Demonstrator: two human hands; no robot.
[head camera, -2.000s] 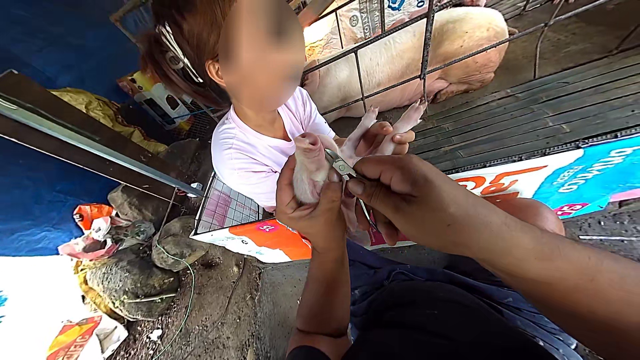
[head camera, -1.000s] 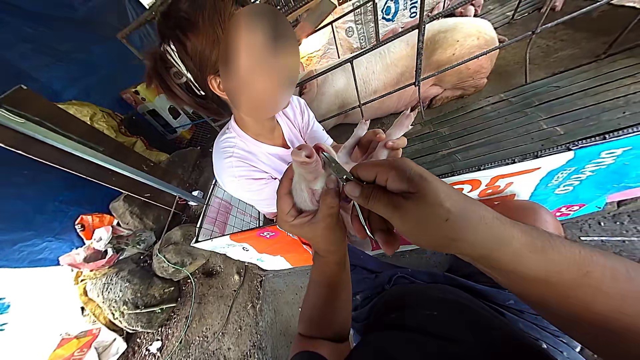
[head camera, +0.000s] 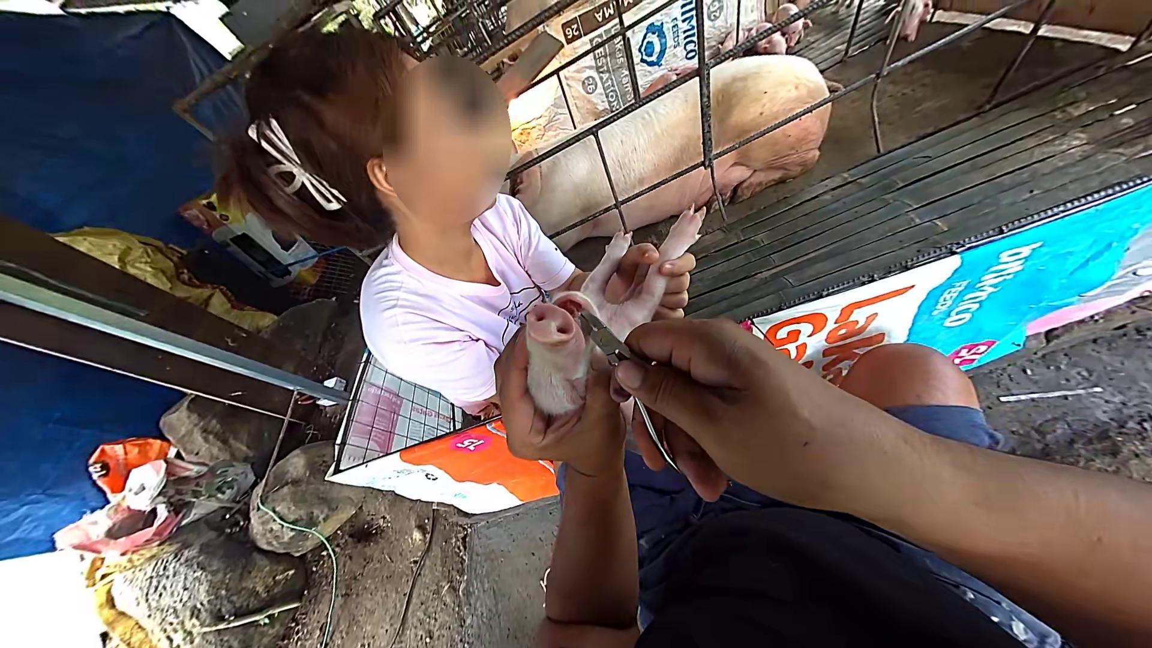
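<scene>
A pale piglet (head camera: 556, 369) is held snout up, with my left hand (head camera: 562, 423) closed around its head and neck. My right hand (head camera: 711, 396) grips small metal nippers (head camera: 605, 337) by the handles. The tips of the nippers are at the side of the piglet's open mouth, just right of the snout; whether the jaws have closed on anything is hidden. Another person (head camera: 450, 306) in a light pink shirt is close behind the piglet, and this person's hand (head camera: 670, 279) holds the piglet's raised legs.
Behind a rebar fence (head camera: 706, 108), a large pig (head camera: 675, 144) lies beside a bamboo slat floor (head camera: 864, 225). Printed feed sacking (head camera: 954, 297) lines the pen's lower edge. Rocks (head camera: 306, 495) and plastic scraps (head camera: 135, 504) lie at left, near a metal post (head camera: 162, 324).
The nippers have stayed at the piglet's mouth, which shows more open at the side than two seconds ago. Both my hands keep their holds.
</scene>
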